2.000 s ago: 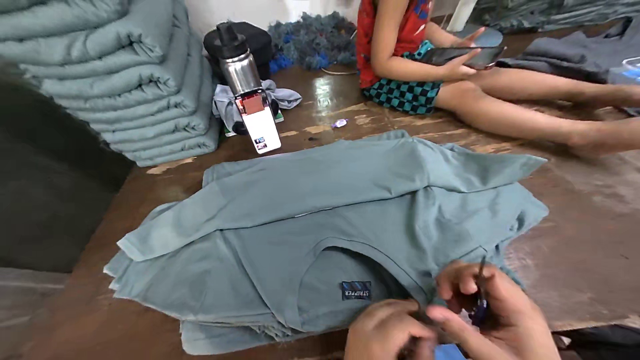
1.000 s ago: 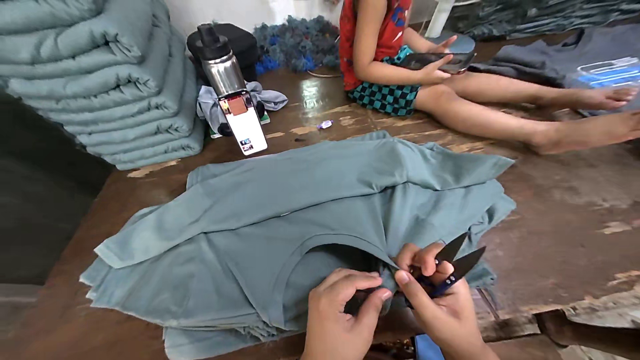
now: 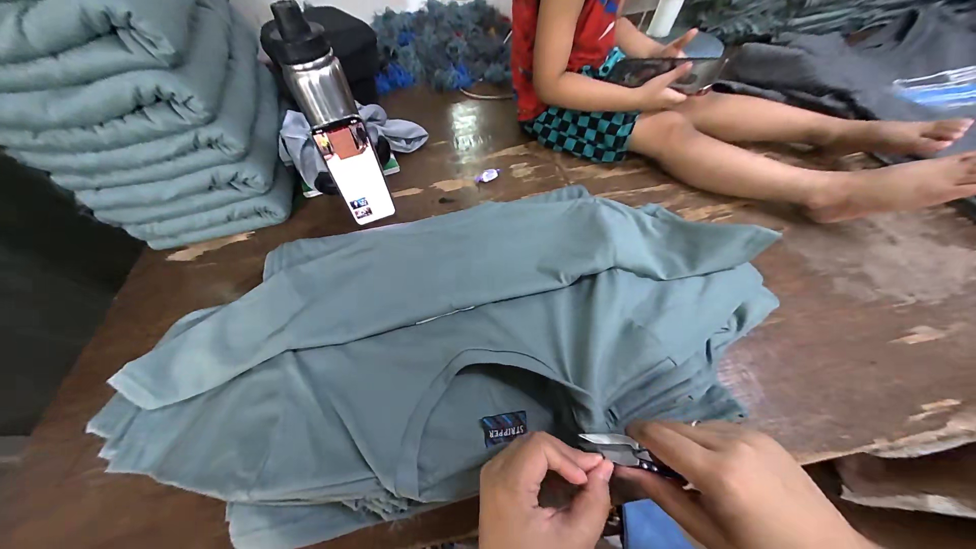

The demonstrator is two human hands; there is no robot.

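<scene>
A pile of grey-green shirts lies on a worn wooden table. The top shirt's round neckline faces me, with a small dark woven label inside it. Just below the neckline, my left hand pinches something small between thumb and index finger, probably the shirt's edge or a thread; I cannot tell which. My right hand holds a pair of thread snips, their blades pointing left, right at the left fingertips.
Folded grey-green garments are stacked at the back left. Near them, a phone leans against a steel bottle. A small wrapped item lies behind the pile. A seated person stretches their legs across the back right, holding a dark device.
The snips in my right hand have swung from pointing up and right to pointing left, toward my left fingertips. The neck label, hidden a second ago, shows again.
</scene>
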